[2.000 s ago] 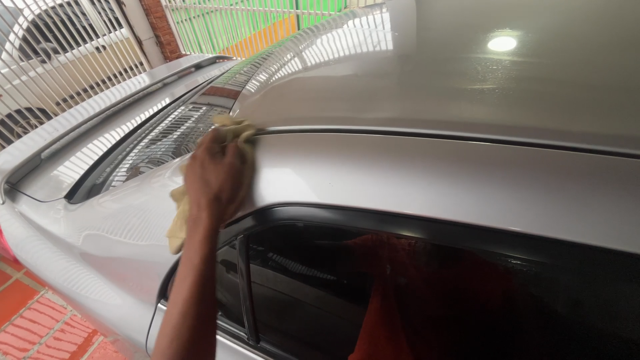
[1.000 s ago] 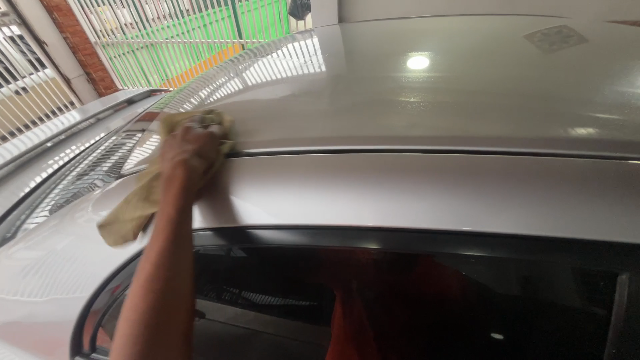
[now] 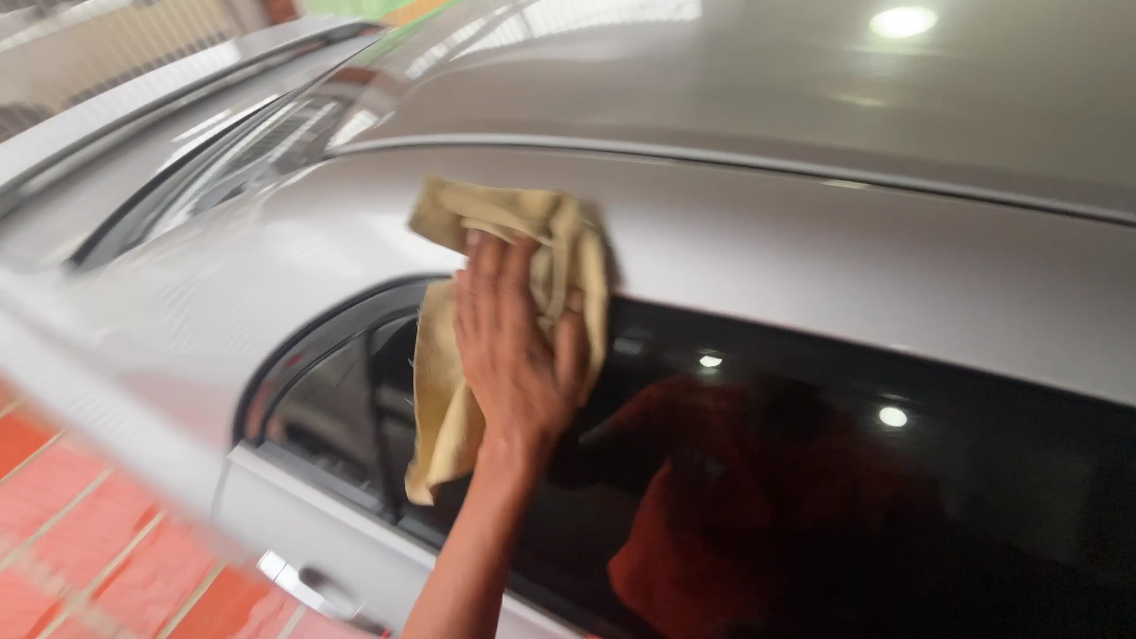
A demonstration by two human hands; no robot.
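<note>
My left hand (image 3: 519, 337) presses a tan cloth (image 3: 444, 390) against the silver car around the upper edge of the rear side window. The cloth is bunched under and around my fingers, one part lying on the painted roof side rail (image 3: 754, 231) and another hanging down over the dark window glass (image 3: 799, 497). My fingers point up toward the roof, with the thumb on the right. My right hand is out of view.
The car roof (image 3: 710, 80) spans the top, with a dark seam along its side. A door handle (image 3: 306, 586) sits low at the left, above red floor tiles (image 3: 62, 497). The rear windshield (image 3: 257, 151) and trunk spoiler (image 3: 177, 80) lie at the upper left.
My left hand and the cloth have moved from the seam at the roof's rear down to the side rail and the window's upper edge. The view has shifted too.
</note>
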